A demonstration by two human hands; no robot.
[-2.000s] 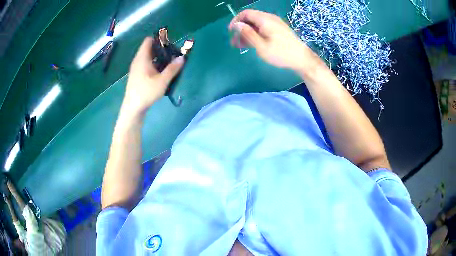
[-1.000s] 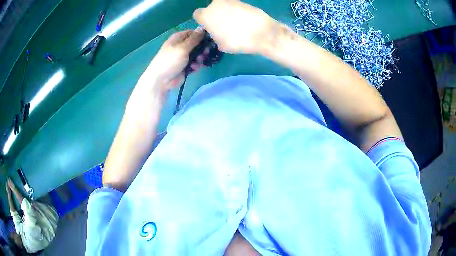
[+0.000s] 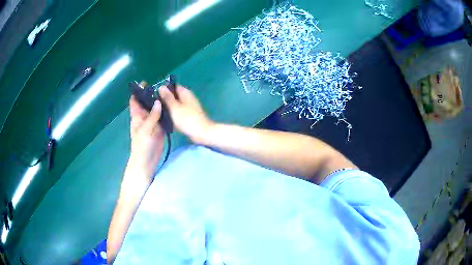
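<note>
A black clamp is held between my two hands over the green bench top, left of centre. My left hand grips it from the left, with the thumb across it. My right hand is on its right side, with the fingers at a black handle. A thin silver wire spring shows at the top between the handles; how it is seated is too small to tell. A black cable hangs from the clamp toward my shirt. The clamp's mouth is hidden.
A large tangled spring pile lies to the right, partly by a dark sheet. More black clamps lie on the darker green belt at left, one of them here. A brown sack and blue plastic items are at far right.
The view has turned, so the spring pile appears nearer the middle. My right hand has moved from above the clamp to its right side. The worker at lower left is out of view.
</note>
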